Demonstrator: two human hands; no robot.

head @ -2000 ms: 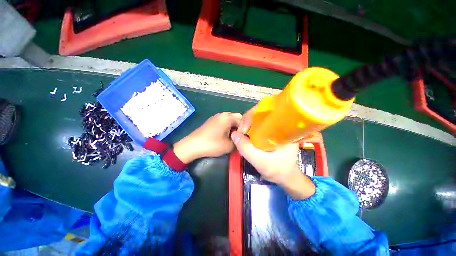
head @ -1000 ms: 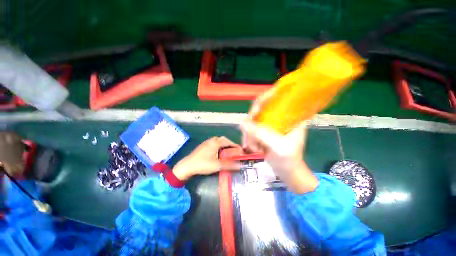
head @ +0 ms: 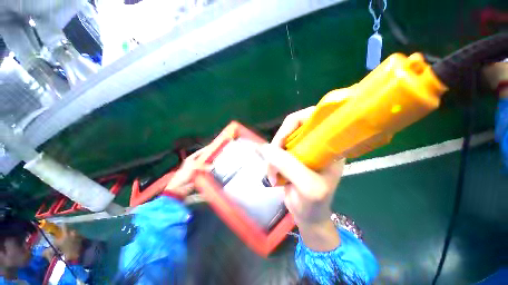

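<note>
My right hand [head: 309, 183] is closed around the yellow electric screwdriver [head: 362, 114], its tip end pointing down left and its black cord leaving at the upper right. My left hand [head: 186, 175] holds the left side of the orange-red frame [head: 237, 216]; it is blurred. The frame lies tilted across the view, over the pale strip. The tablet [head: 253, 195] inside it looks silver-white and blurred. My right hand and the screwdriver's front end overlap the frame's right side.
More orange-red frames [head: 150, 192] lie on the green conveyor at left. The screw dish [head: 346, 224] is partly hidden behind my right sleeve. A grey-white bar [head: 69, 181] juts in from the left. Other people show at lower left and right edge. A black cord hangs at right.
The view has swung up and turned. The framed tablet has moved away from me towards the conveyor and turned, with my left hand on it. My right hand still holds the screwdriver.
</note>
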